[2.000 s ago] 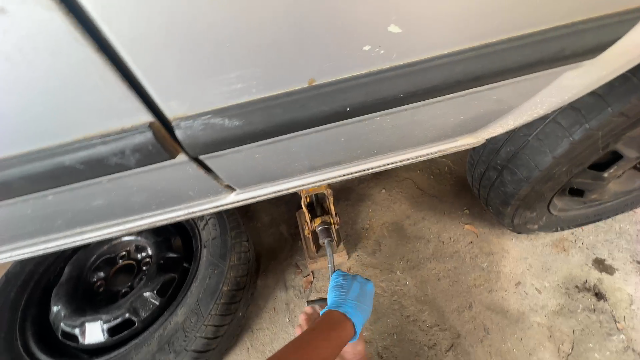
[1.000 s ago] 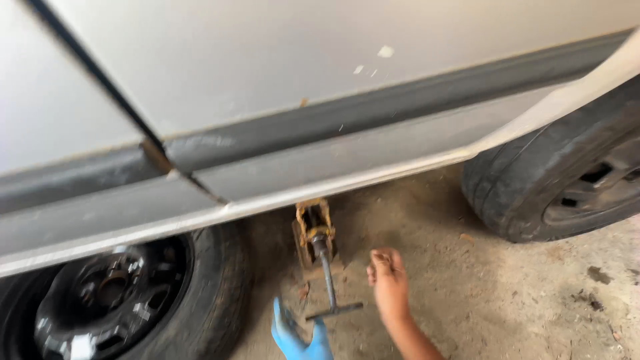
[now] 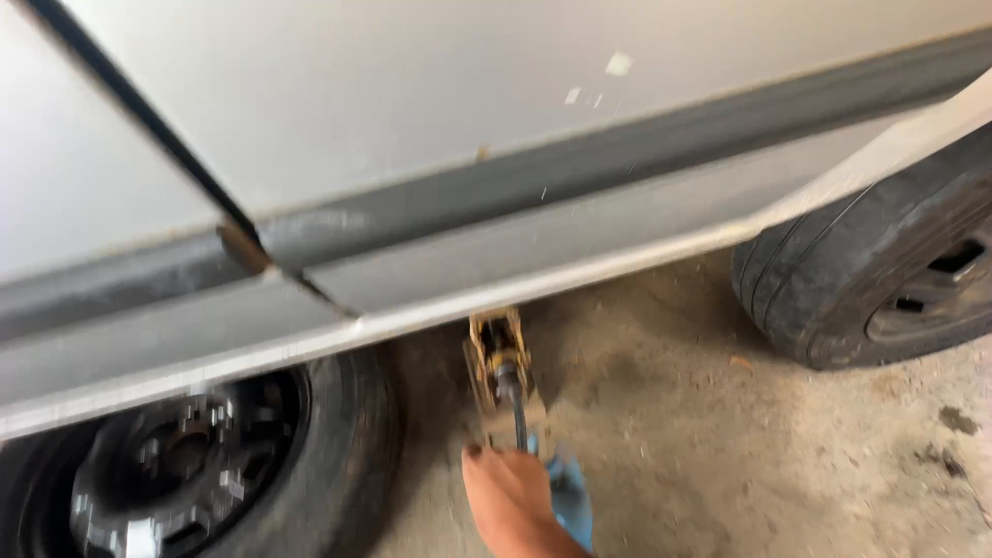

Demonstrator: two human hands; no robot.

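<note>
A rusty yellowish scissor jack (image 3: 498,353) stands under the sill of a light-coloured car (image 3: 496,298). From its screw end a dark metal T-handle wrench (image 3: 518,415) points down toward me. My bare right hand (image 3: 508,484) is closed around the wrench's crossbar, which it mostly covers. Just right of it and partly behind it is my left hand (image 3: 571,496) in a blue glove. That hand is blurred, and whether it grips the bar cannot be told.
A loose-looking wheel with a black steel rim (image 3: 345,449) lies at lower left, partly beneath the sill. The car's mounted tyre (image 3: 821,271) is at right. Stained concrete floor (image 3: 659,457) surrounds the jack, and a rusty door-edge gap (image 3: 244,248) shows at left.
One second ago my hands were apart, off the wrench, its crossbar in full view. Now my right hand has moved left onto the crossbar, and my gloved left hand has moved right, behind it.
</note>
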